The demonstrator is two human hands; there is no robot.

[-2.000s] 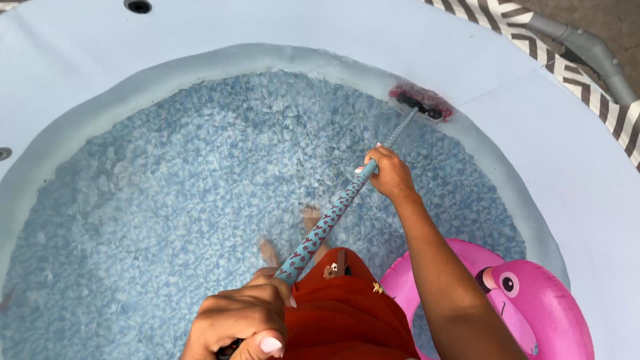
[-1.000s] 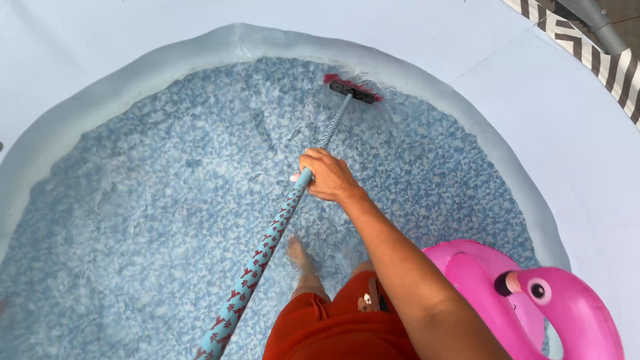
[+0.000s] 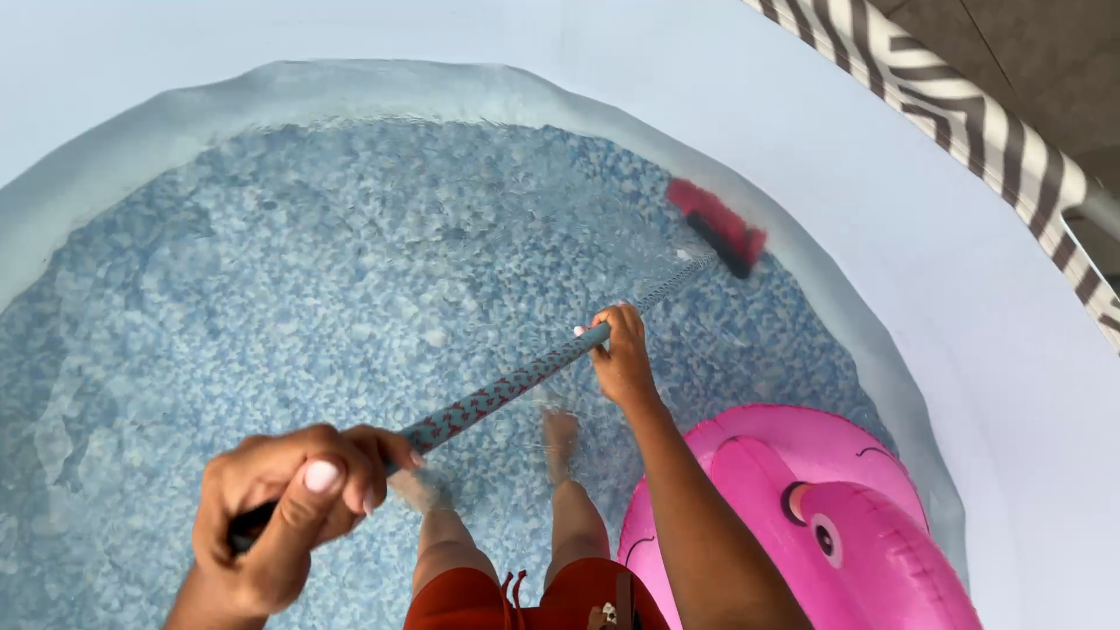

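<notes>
My left hand [image 3: 297, 512] is closed round the upper end of a patterned blue broom handle [image 3: 499, 394], whose dark tip shows beside the palm. Farther down the pole, my right hand [image 3: 623, 350] grips it at the end of the patterned part. From there a thinner section runs to a broom head with red bristles [image 3: 717, 227], which lies in the water near the pool wall at the upper right. Water blurs the bristles a little. Below the hands, my bare legs stand in the pool.
A pink inflatable flamingo ring [image 3: 840, 490] floats at my right, close beside my forearm. The pale pool wall [image 3: 875, 219] curves round the water, and a striped brown and white rim [image 3: 954, 96] with grey tubing lies beyond it. Pebble-patterned flooring shows under the water.
The broom head has moved right along the pool wall from its place one second ago, and the pole now slants more flatly. My left hand, out of view then, is visible again.
</notes>
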